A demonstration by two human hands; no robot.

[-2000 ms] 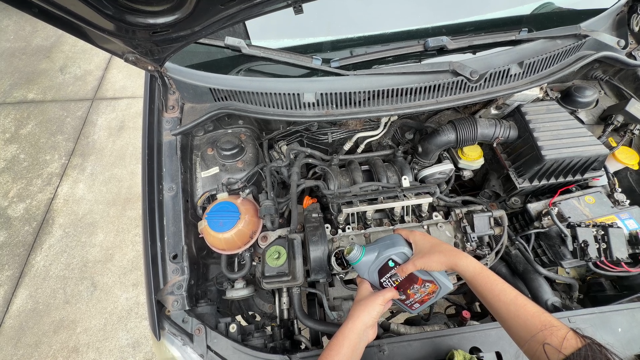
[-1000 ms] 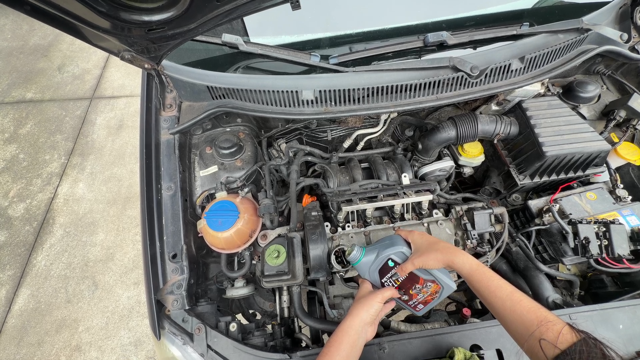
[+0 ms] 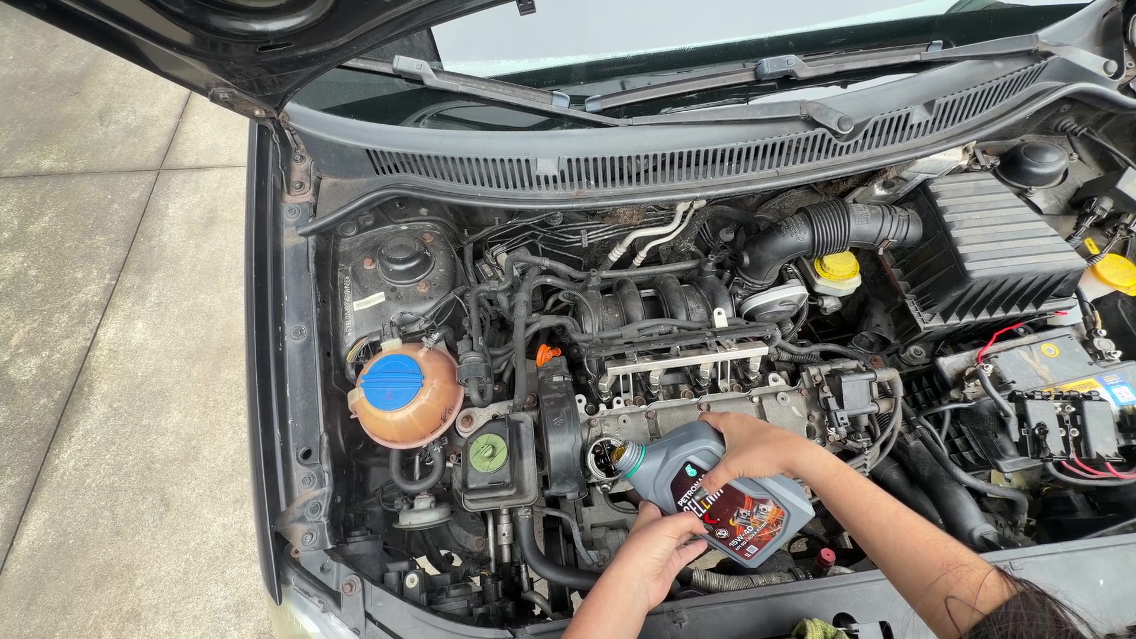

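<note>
Both my hands hold a grey plastic Petronas engine oil bottle (image 3: 770, 508), tilted with its neck down to the left. My right hand (image 3: 750, 448) grips the bottle's upper side, while my left hand (image 3: 658, 552) holds it from below, near the neck. The bottle's uncapped mouth, with a green ring, is at the edge of the round oil filler opening (image 3: 605, 459) in the engine. Amber oil shows in the mouth; whether it flows cannot be told. My palms are partly hidden.
Around the hands lie a coolant tank with a blue cap (image 3: 406, 395), a reservoir with a green cap (image 3: 499, 461), a metal rail (image 3: 683, 358) and an air filter box (image 3: 985, 244). A battery (image 3: 1021, 355) with wires is at right. The raised hood (image 3: 355, 35) overhangs the upper left.
</note>
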